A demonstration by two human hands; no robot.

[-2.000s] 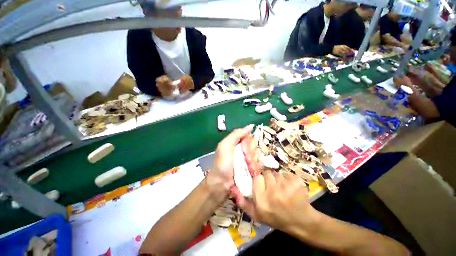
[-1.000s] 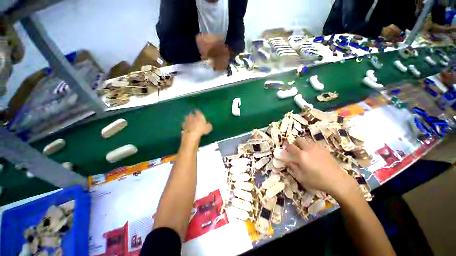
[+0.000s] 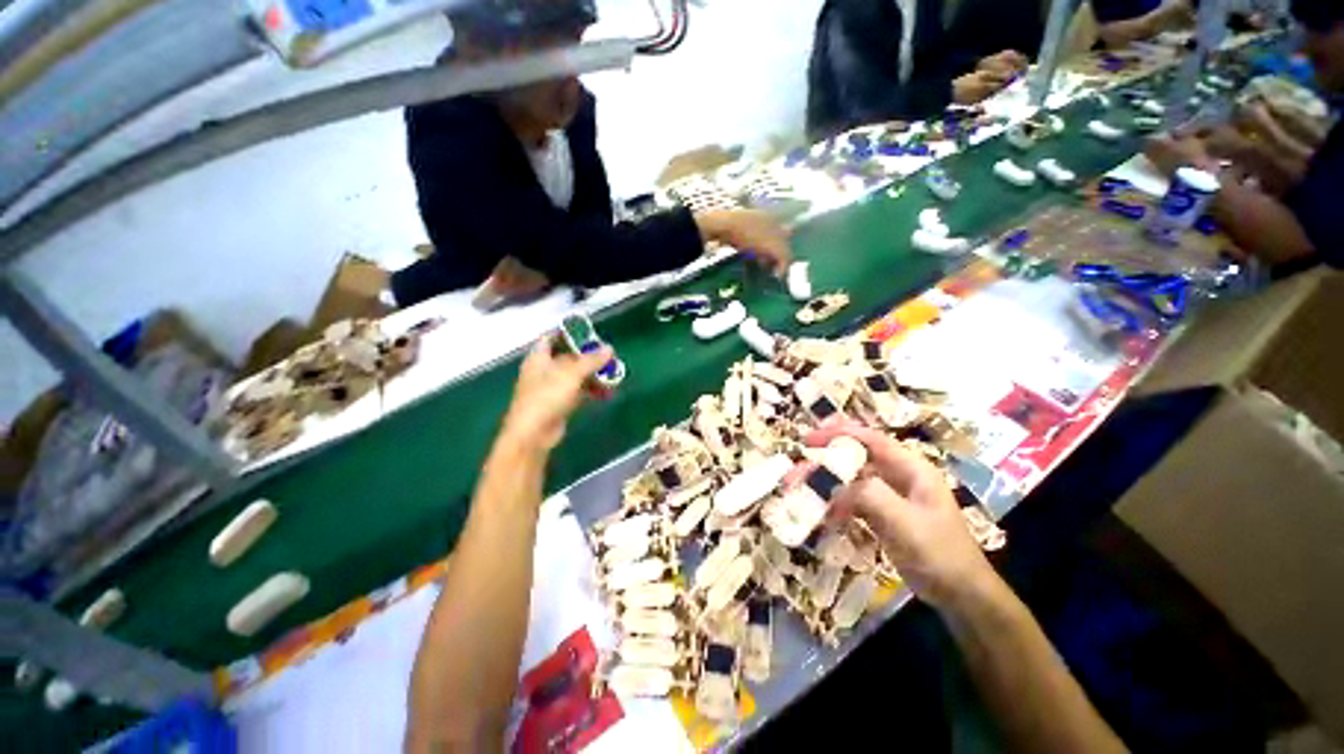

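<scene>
My left hand (image 3: 551, 386) holds a white housing (image 3: 591, 351) over the green belt, its open side showing green and blue. My right hand (image 3: 902, 508) is over the heap of beige covers (image 3: 722, 516) and holds a beige cover with a dark rectangle (image 3: 808, 494) between thumb and fingers. The heap lies on the near bench, with a column of pale covers along its left side.
The green conveyor belt (image 3: 428, 460) carries closed white units (image 3: 267, 604). A person opposite reaches a hand (image 3: 749, 233) over the belt. A blue tray (image 3: 184, 732) is at lower left, a cardboard carton (image 3: 1253, 501) at right, a grey frame (image 3: 111, 380) at left.
My left hand, empty one second ago, now holds an open housing. My right hand has taken a cover from the heap. The person opposite has stretched an arm to the belt. The view has shifted.
</scene>
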